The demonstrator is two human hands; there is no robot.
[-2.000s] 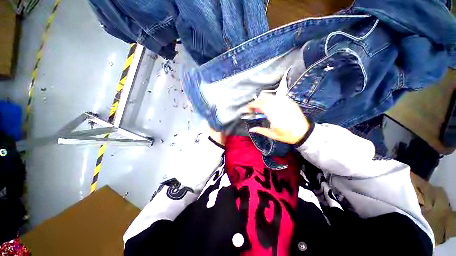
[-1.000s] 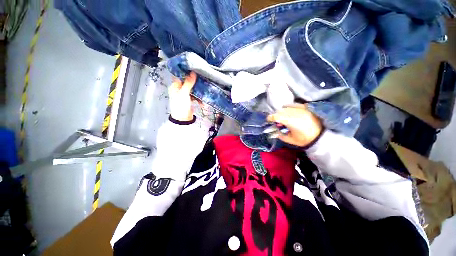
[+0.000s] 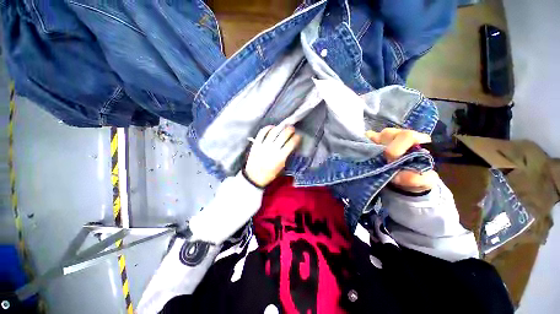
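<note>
An open blue denim jacket (image 3: 245, 58) lies over the table edge and my lap, its pale grey inner side up and white cloth (image 3: 344, 104) bunched in the middle. My left hand (image 3: 268, 156) is on the inner side, its fingers bent over the grey cloth; the fingertips' hold is partly unclear. My right hand (image 3: 405, 159) is closed around the stitched band (image 3: 344, 172) at the jacket's near right edge. A small dark red bit shows between its fingers; I cannot tell what it is.
More denim (image 3: 147, 55) hangs over the table at the upper left. A black phone-like rectangle (image 3: 494, 58) lies on the brown table (image 3: 454, 73). A cardboard box (image 3: 454, 190) and a denim piece (image 3: 503, 211) are at the right. A metal frame (image 3: 80, 260) stands left on the floor.
The view has shifted left. My left hand has moved from the band onto the inner cloth. My right hand has moved right with the band, and the jacket's inside is spread wider.
</note>
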